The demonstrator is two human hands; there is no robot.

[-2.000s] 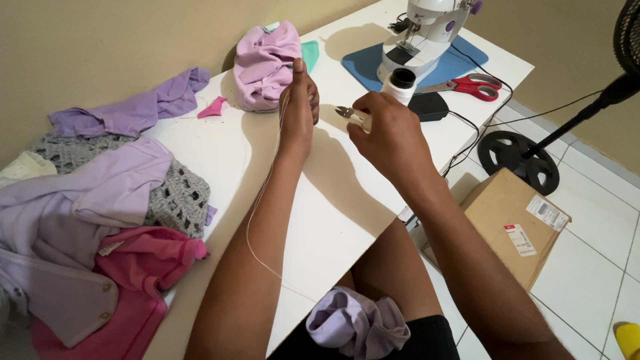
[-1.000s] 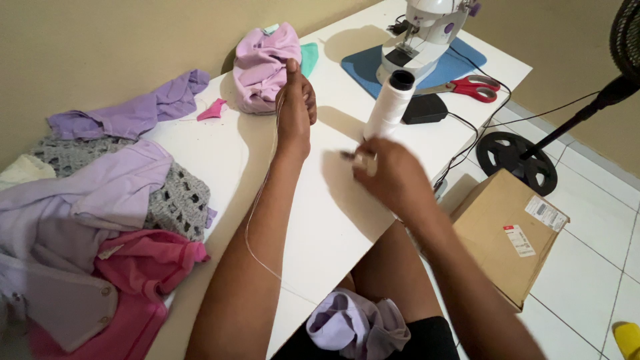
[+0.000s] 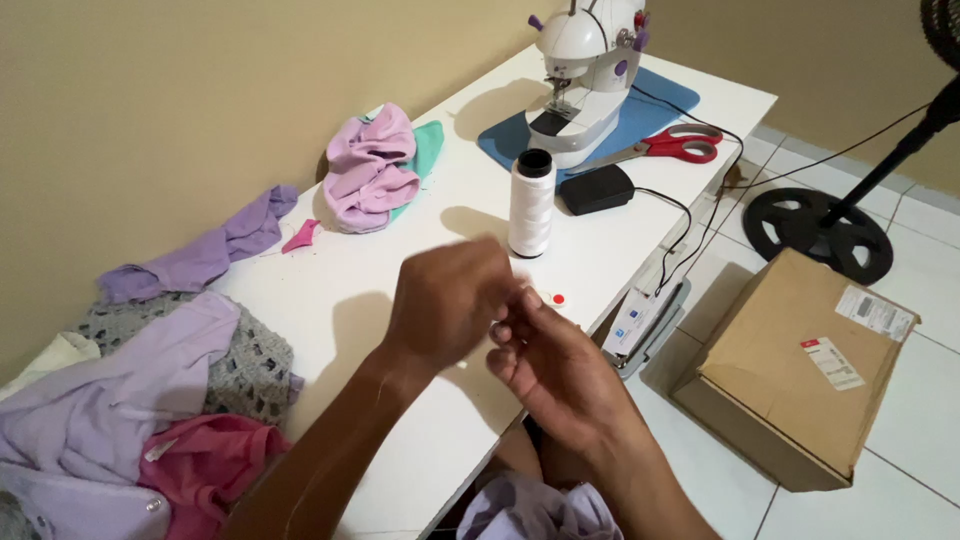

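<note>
My left hand (image 3: 450,304) is blurred, its fingers bent down and meeting the fingertips of my right hand (image 3: 551,360), which is turned palm up. A thin pale thread (image 3: 306,480) runs along my left forearm. Whether the fingertips pinch the thread is too blurred to tell. Just beyond the hands stands a spool of white thread (image 3: 531,214) upright on the table. A small white object with a red dot (image 3: 556,299) shows beside my right fingertips, partly hidden. Lilac fabric (image 3: 536,510) lies on my lap.
A white mini sewing machine (image 3: 592,82) sits on a blue mat (image 3: 667,94), near red-handled scissors (image 3: 679,144) and a black foot pedal (image 3: 598,190). Garments (image 3: 112,405) and a pink scrunched cloth (image 3: 371,172) lie left. A cardboard box (image 3: 795,375) and fan base (image 3: 817,232) stand on the floor.
My right hand has let go of the pale-handled tool it held. Both hands have come together in front of the spool; they were apart, my left one raised near the pink cloth.
</note>
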